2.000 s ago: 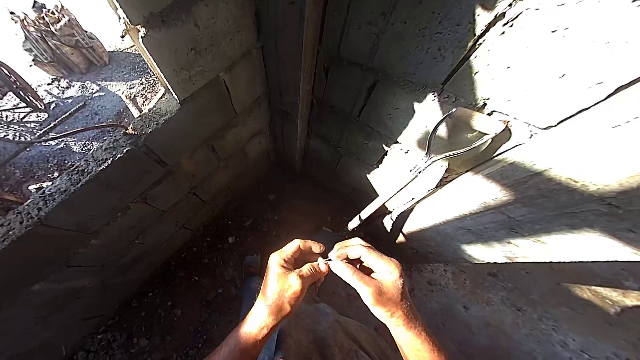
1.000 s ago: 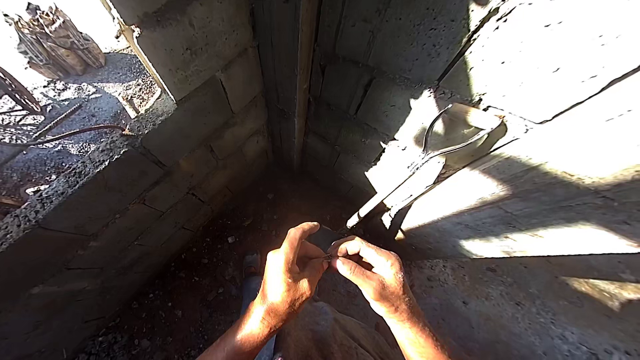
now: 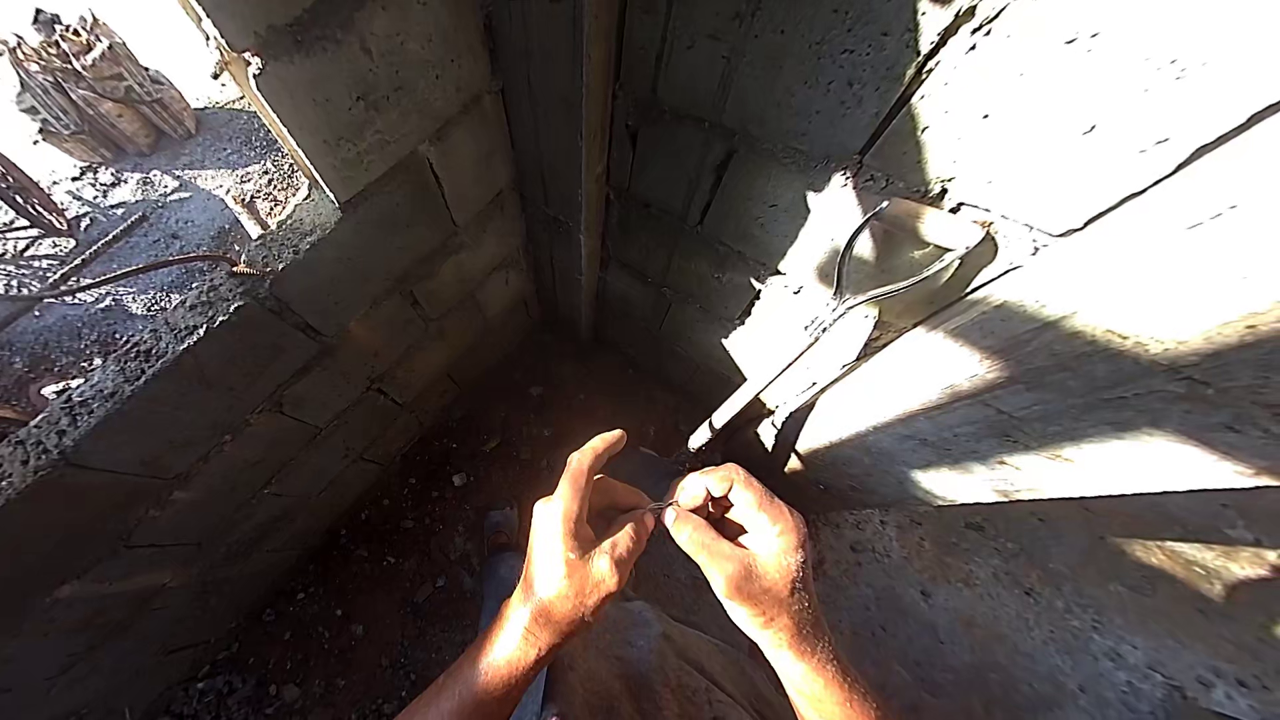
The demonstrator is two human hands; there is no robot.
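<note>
My left hand (image 3: 585, 540) and my right hand (image 3: 745, 555) meet at the fingertips at the lower middle of the view. Between them they pinch a short, thin, dark strand (image 3: 660, 507) that looks like wire; most of it is hidden by the fingers. The left index finger is raised off it, while the thumb stays at the strand. The right thumb and index finger close on its other end. Just beyond the right hand stands a shovel, its blade low and in shadow, its pale shaft (image 3: 755, 385) leaning up to a D-shaped handle (image 3: 910, 285) against the wall.
Concrete block walls (image 3: 370, 340) meet in a corner behind an upright wooden post (image 3: 597, 170). Rebar (image 3: 150, 268) pokes over the low left wall. Outside is a bundle of wood pieces (image 3: 110, 95). A concrete ledge (image 3: 1000, 590) lies right; small stones dot the dark floor.
My left index finger has lifted away from the strand and points upward. Both hands remain together at nearly the same place.
</note>
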